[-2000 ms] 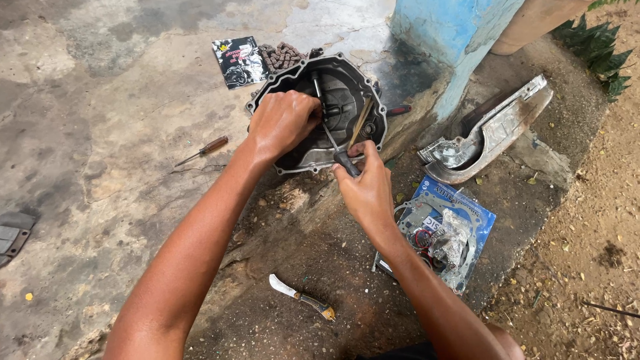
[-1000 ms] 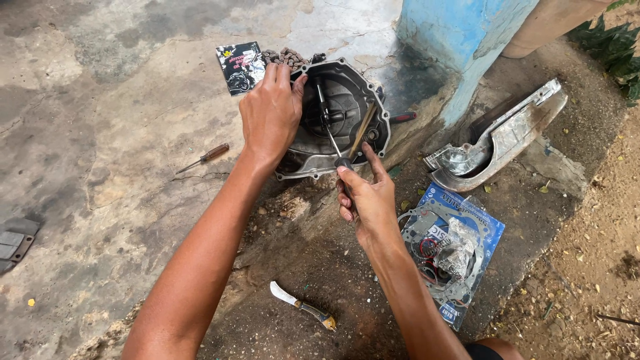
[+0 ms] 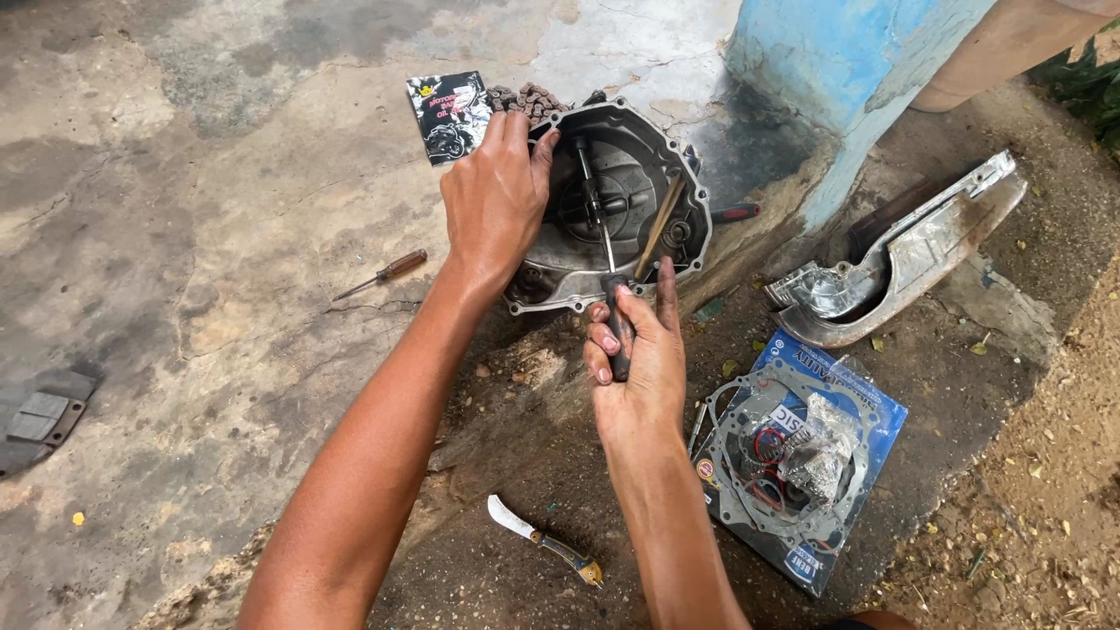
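Note:
My left hand (image 3: 499, 197) grips the upper left rim of a round metal engine cover (image 3: 626, 166), its hollow side up; the fingertips are partly hidden behind the rim. My right hand (image 3: 643, 359) holds the black handle of a screwdriver (image 3: 619, 324), index finger stretched toward the cover's lower edge. The screwdriver's shaft reaches into the cover, to a dark metal shaft part (image 3: 591, 197) lying across the inside. A thin brownish stick-like piece (image 3: 661, 223) leans inside at the right. Behind the cover lie a roller chain (image 3: 528, 101) and a printed black packet (image 3: 448, 118).
A small screwdriver (image 3: 385, 273) lies left on the concrete, a folding knife (image 3: 547, 541) below. At the right are a gasket set on blue card (image 3: 787, 455), a long metal cover (image 3: 910, 254) and a blue pillar (image 3: 822, 79). A red-black handle (image 3: 735, 213) pokes out beside the round cover.
My left hand has moved from inside the cover to its upper left rim. My right hand still holds the screwdriver, its index finger now stretched out.

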